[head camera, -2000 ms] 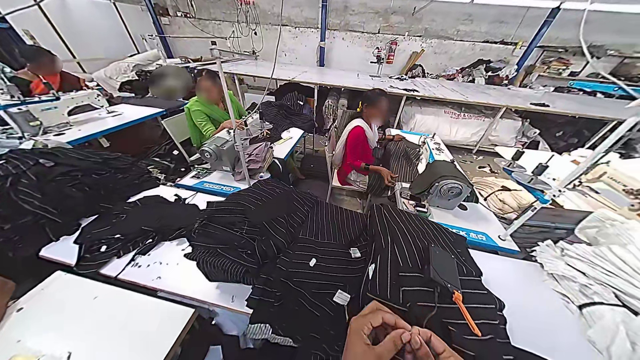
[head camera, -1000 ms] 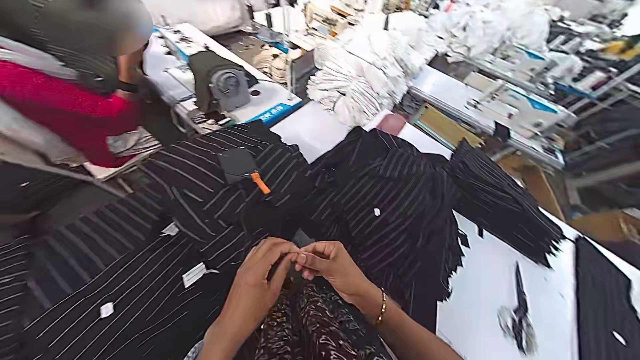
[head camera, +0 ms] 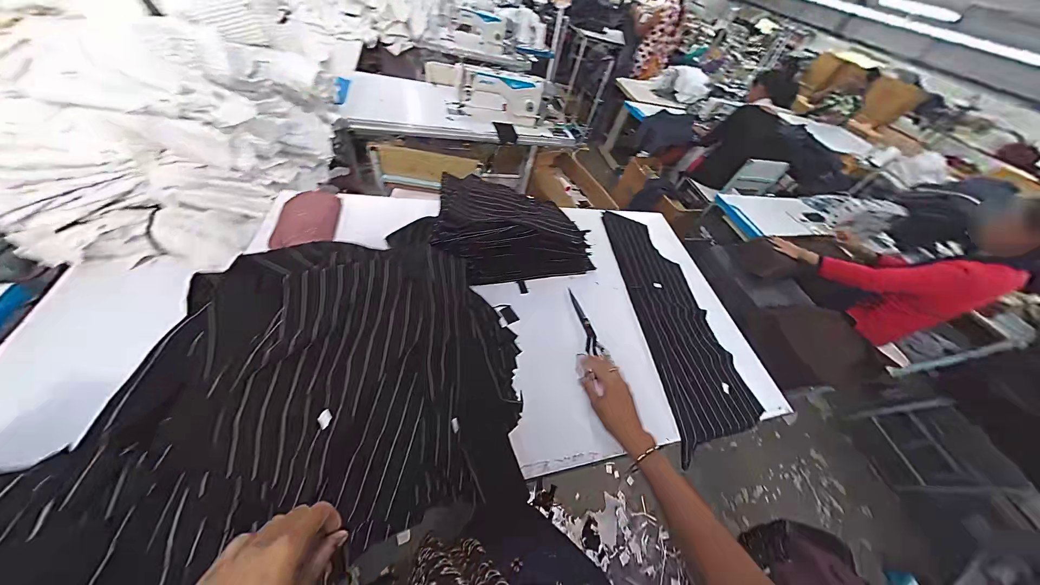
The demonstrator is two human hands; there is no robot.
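My right hand (head camera: 603, 388), with a bangle at its wrist, is at the handles of a pair of dark scissors (head camera: 587, 323) that lies on the white table (head camera: 552, 398); whether its fingers have closed on them I cannot tell. At the bottom left my left hand (head camera: 284, 540) has its fingers curled by black striped fabric pieces (head camera: 349, 349); its fingertips are partly hidden. Small white tags dot that fabric. A stack of folded striped pieces (head camera: 512, 231) lies beyond the scissors, and a long striped piece (head camera: 682, 333) lies along the table's right side.
White garments (head camera: 162, 138) are heaped at the upper left, near a pink rounded piece (head camera: 306, 219). A sewing machine (head camera: 502, 96) stands on a table behind. A person in red sleeves (head camera: 918, 284) works at the right. Fabric scraps (head camera: 617, 528) litter the floor below the table edge.
My hands, together one second ago, have come apart; the right one has gone to the scissors, the left stays by the striped fabric. The view has swung far to the right.
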